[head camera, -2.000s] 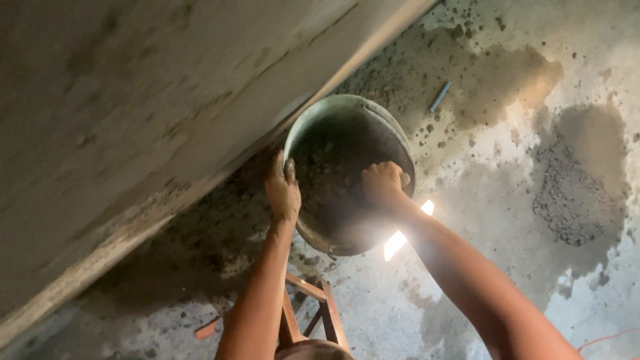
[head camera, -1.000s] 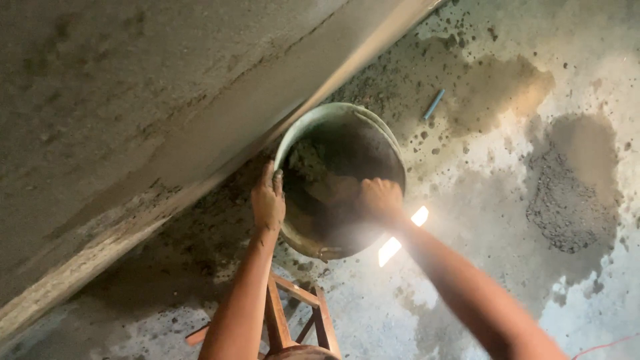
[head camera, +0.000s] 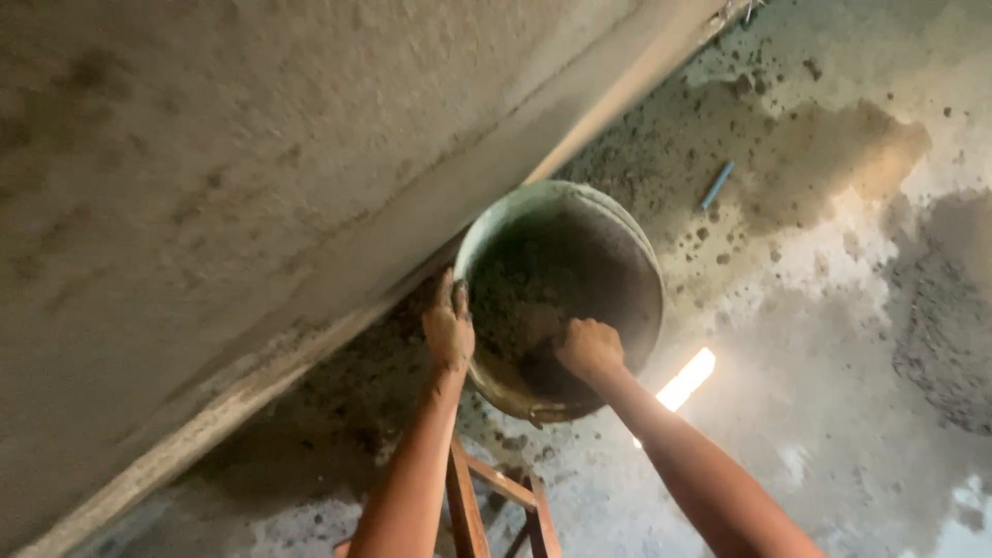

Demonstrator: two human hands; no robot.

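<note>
A large round bucket (head camera: 640, 256), stained with mortar, stands at the centre, close beside the plastered wall. Wet grey-brown mortar (head camera: 527, 287) lies inside it, dark in the shadow. My left hand (head camera: 449, 329), smeared with mortar, grips the bucket's left rim. My right hand (head camera: 590, 349) is inside the bucket's mouth toward the lower right, its fingers closed as a fist around something that the hand and shadow mostly hide; it looks like a tool's handle, but which tool I cannot tell.
The plastered wall (head camera: 310, 194) fills the upper left. Wooden legs of a stool or stand (head camera: 500, 482) rise below the bucket. A short blue stick or pipe (head camera: 718, 185) lies on the splattered concrete floor (head camera: 783, 341). Rough mortar (head camera: 945, 341) is spread at the right, and bright light reflects near my right forearm.
My right hand has shifted within the bucket, toward its lower middle. My left hand stays on the left rim.
</note>
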